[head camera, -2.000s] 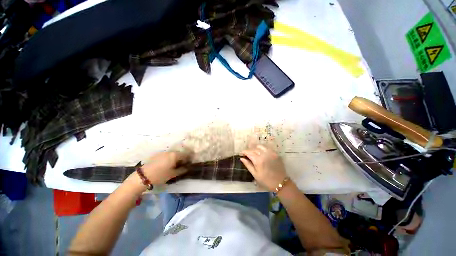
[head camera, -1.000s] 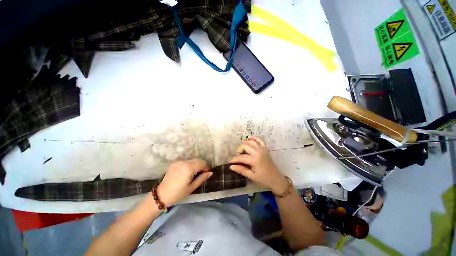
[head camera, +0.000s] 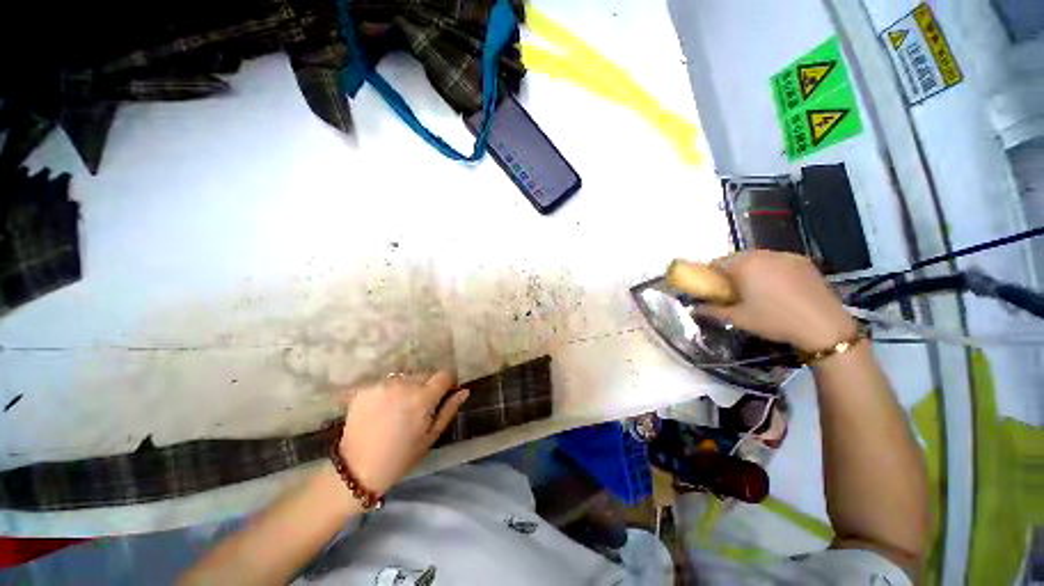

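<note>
A long dark plaid strip (head camera: pixel 252 460) lies along the near edge of the white table, its square right end near the middle of the view. My left hand (head camera: pixel 395 426) rests on the strip, thumb and fingers at its upper edge close to the right end. My right hand (head camera: pixel 778 300) is closed around the wooden handle of the steam iron (head camera: pixel 698 341) at the table's right end. The iron's pointed silver tip faces up and left. Part of the handle is hidden by my fingers.
A phone (head camera: pixel 529 155) lies beyond the strip, beside a blue lanyard (head camera: pixel 418 128). Dark plaid pieces (head camera: pixel 321 86) cover the far side; more lie at left (head camera: pixel 40 235). Yellow tape (head camera: pixel 618 82) is at upper right. A dark iron rest (head camera: pixel 836 218) and hoses (head camera: pixel 973 286) are at right.
My right hand has left the strip and moved right to take hold of the iron's handle. My left hand stays on the strip. The view has shifted to the right.
</note>
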